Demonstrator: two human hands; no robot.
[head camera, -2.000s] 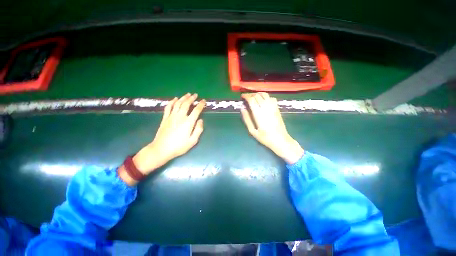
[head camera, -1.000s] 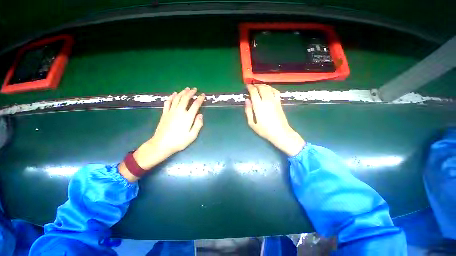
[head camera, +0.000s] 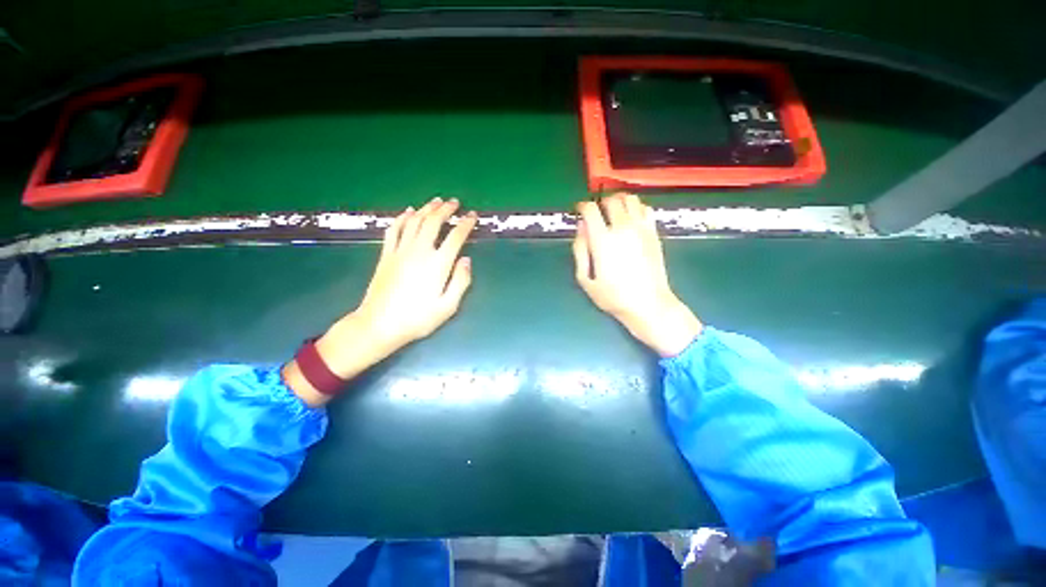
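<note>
A red foam tray (head camera: 594, 126) lies on the green conveyor belt beyond the worktop and holds an open black tablet (head camera: 665, 119) with its mainboard (head camera: 755, 118) at the right end. A second red tray (head camera: 172, 147) with a dark tablet (head camera: 106, 140) lies on the belt at the far left, slightly tilted. My left hand (head camera: 410, 278) rests palm down on the worktop, fingertips at the white edge strip, holding nothing. My right hand (head camera: 625, 266) rests the same way, its fingertips just below the near edge of the right tray; whether they touch it is unclear.
The chipped white edge strip (head camera: 522, 224) separates the glossy green worktop (head camera: 493, 459) from the belt (head camera: 390, 149). A grey metal bar (head camera: 963, 164) slants down to the strip at the right. A neighbour's blue sleeve (head camera: 1015, 390) is at the right rim. A dark round object (head camera: 20, 292) is at the left.
Both trays have shifted to the right in view. My right hand has moved slightly right, its fingers a little more bent. My left hand has stayed nearly still.
</note>
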